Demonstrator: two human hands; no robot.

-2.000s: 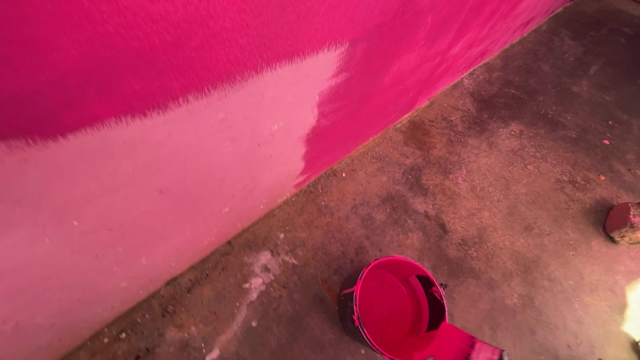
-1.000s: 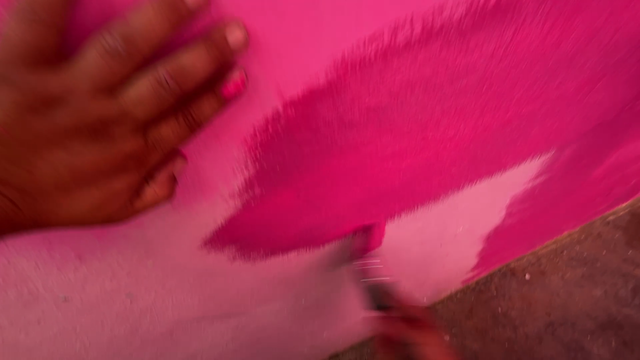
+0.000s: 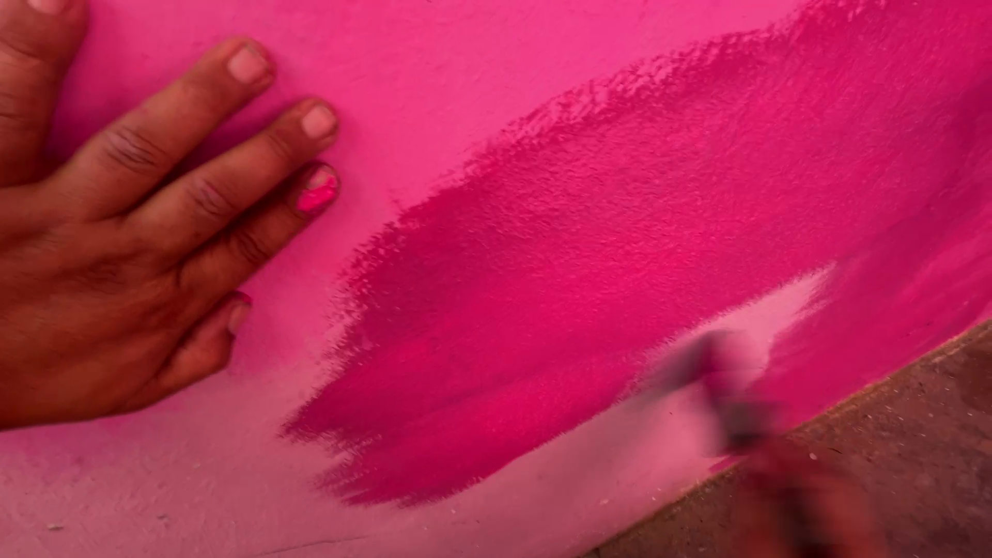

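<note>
My left hand (image 3: 147,225) rests with its fingers spread on the wall (image 3: 434,93) at the left; wet pink paint marks one fingertip. At the lower right, my right hand (image 3: 806,496), blurred by motion, grips a paintbrush (image 3: 736,418). The brush's bristles are at the wall, by the lower edge of a dark pink painted patch (image 3: 558,271). Paler pink shows below that patch, and a wedge of it lies between the patch and the darker paint near the floor. The blur hides the details of the brush and right fingers.
The rough brown floor (image 3: 914,442) meets the wall along a slanting edge at the lower right. Small specks lie on the floor, and a thin crack (image 3: 310,546) runs across the wall's lower part.
The view has shifted from the floor and paint bucket to the wall. Since one second ago, my right hand and brush have moved right, and dark pink covers more of the pale area.
</note>
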